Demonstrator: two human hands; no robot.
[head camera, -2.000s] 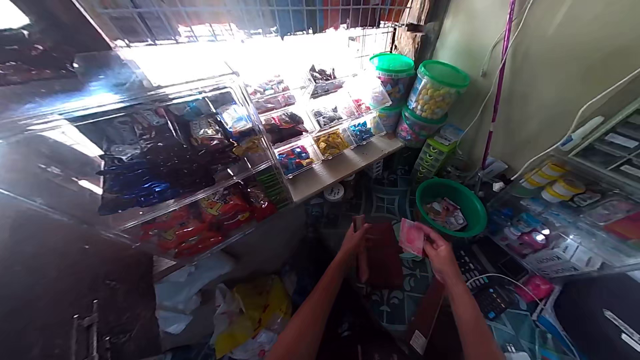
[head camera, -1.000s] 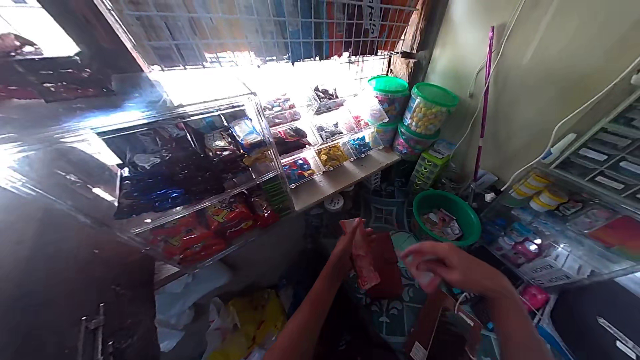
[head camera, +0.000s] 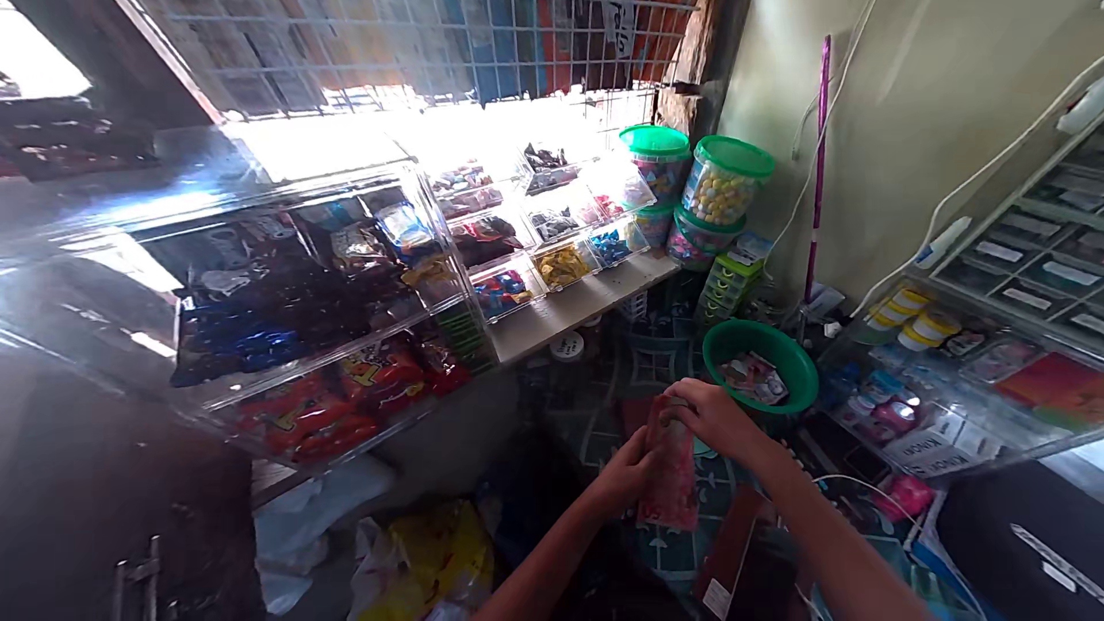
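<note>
My left hand (head camera: 628, 470) grips the left side of a reddish banknote (head camera: 670, 483), which hangs lengthwise at the lower centre. At the note's top edge, my right hand (head camera: 703, 414) has its fingers closed on it. Whether it is one note or a few stacked, I cannot tell. Behind the hands shows part of a dark red flat item (head camera: 636, 414). Just beyond my right hand stands a green plastic basin (head camera: 806, 371) with paper money inside. A brown box-like object (head camera: 729, 539) with a white label lies below my right wrist.
Clear bins of wrapped candy (head camera: 562, 266) line a shelf (head camera: 586, 306) ahead. Green-lidded tubs (head camera: 723, 194) stand at its right end. Snack packs (head camera: 379, 379) fill a case at left. Plastic bags (head camera: 440, 552) lie below. A clear display case (head camera: 975, 414) and white cable (head camera: 931, 216) are at right.
My right hand, apart from the left a second ago, has come left onto the top of the note. The dark red item behind is now mostly hidden by the hands and note.
</note>
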